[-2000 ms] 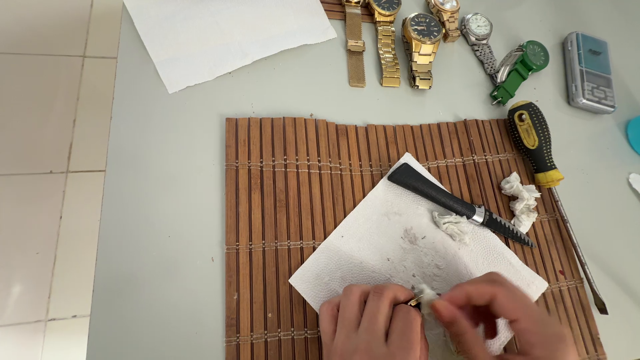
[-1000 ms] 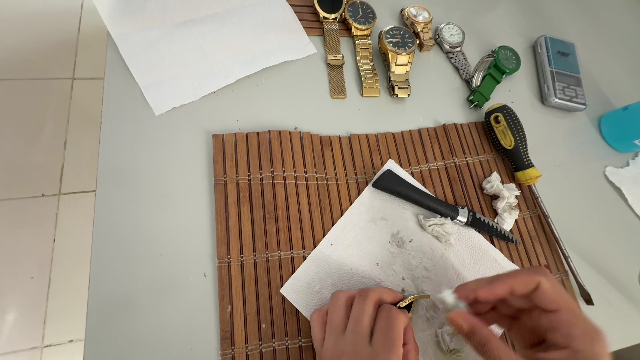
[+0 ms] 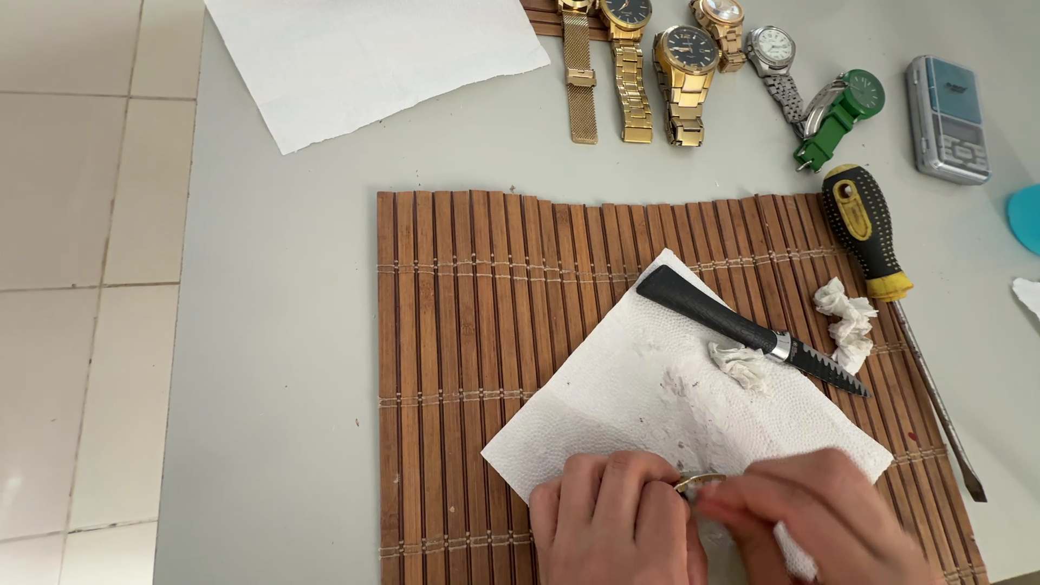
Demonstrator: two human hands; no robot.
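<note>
My left hand [image 3: 617, 520] is closed around a small gold-coloured watch part [image 3: 699, 481], mostly covered by the fingers, over the lower part of a paper towel [image 3: 593, 398]. My right hand [image 3: 821, 520] is at the part's right side, its fingertips pinched and slightly blurred; a bit of white tissue [image 3: 792, 552] shows below it. A knife with a black handle and serrated blade [image 3: 707, 313] lies across the towel's upper right edge, beside a crumpled tissue [image 3: 739, 366]. Dark smudges mark the towel.
The towel lies on a bamboo mat [image 3: 455, 325]. A screwdriver [image 3: 865, 227] and crumpled tissue [image 3: 847, 321] are at right. Behind stand several wristwatches [image 3: 686, 61], a green watch [image 3: 841, 118], a pocket scale [image 3: 949, 122] and a white sheet [image 3: 382, 65]. A blue object [image 3: 1025, 218] sits far right.
My right hand, a little apart from the gold part with white tissue in its fingers one second ago, is now close against it. My left hand keeps its hold.
</note>
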